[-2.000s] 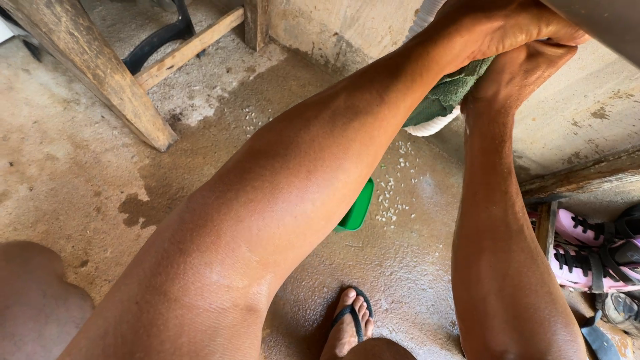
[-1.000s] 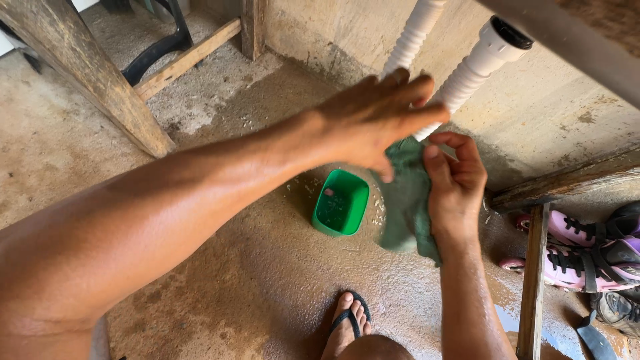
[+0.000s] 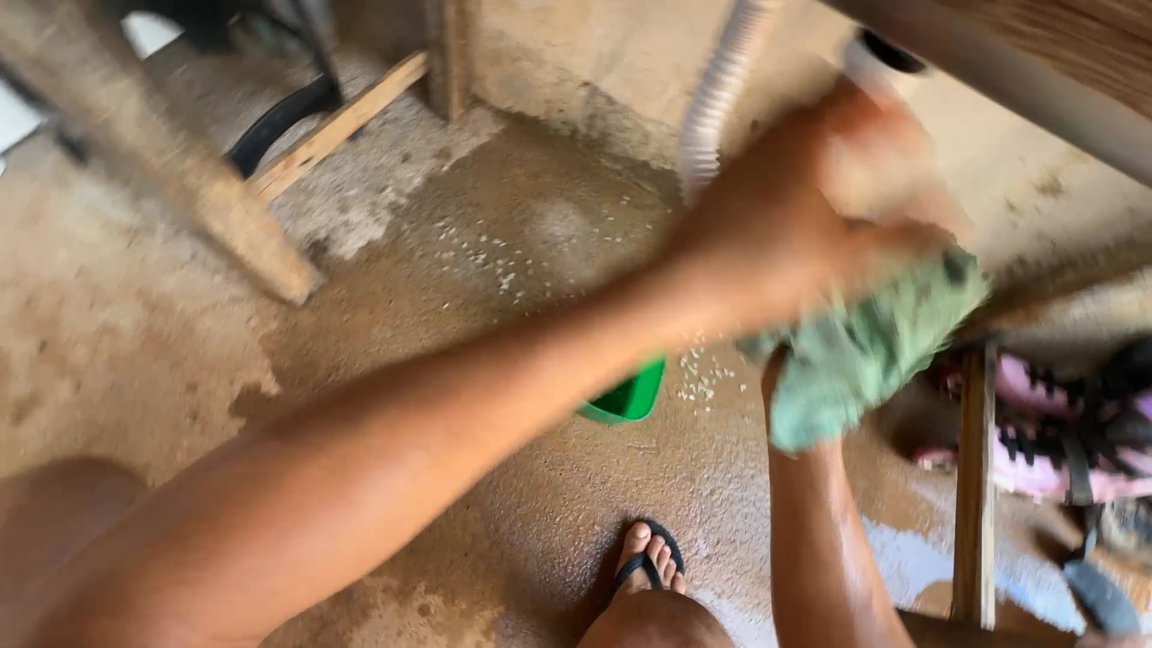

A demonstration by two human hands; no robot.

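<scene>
My left hand [image 3: 864, 180], blurred, is at the upper right, in front of a white pipe fitting [image 3: 877, 63] with a dark opening. Its lower fingers touch or overlap a damp-looking green cloth [image 3: 855, 351]; its grip is too blurred to tell. The cloth hangs bunched over the top of my right forearm [image 3: 823, 531]. My right hand is hidden behind the cloth and my left hand. On the wet floor a green plastic container [image 3: 634, 396] is partly covered by my left forearm. White grains [image 3: 706, 373] lie scattered beside it.
A white corrugated pipe [image 3: 715, 99] runs down by the wall. Overhead at the right is a wooden tabletop's edge [image 3: 1017, 81]. A slanted wooden leg [image 3: 180, 162] stands at left. Pink and black roller skates [image 3: 1062, 450] sit behind a wooden upright [image 3: 975, 495] at right.
A second ago the cloth hung from my right hand beside the green container; now it is farther right and higher, over my right forearm. My left hand has moved right, to the pipe fitting.
</scene>
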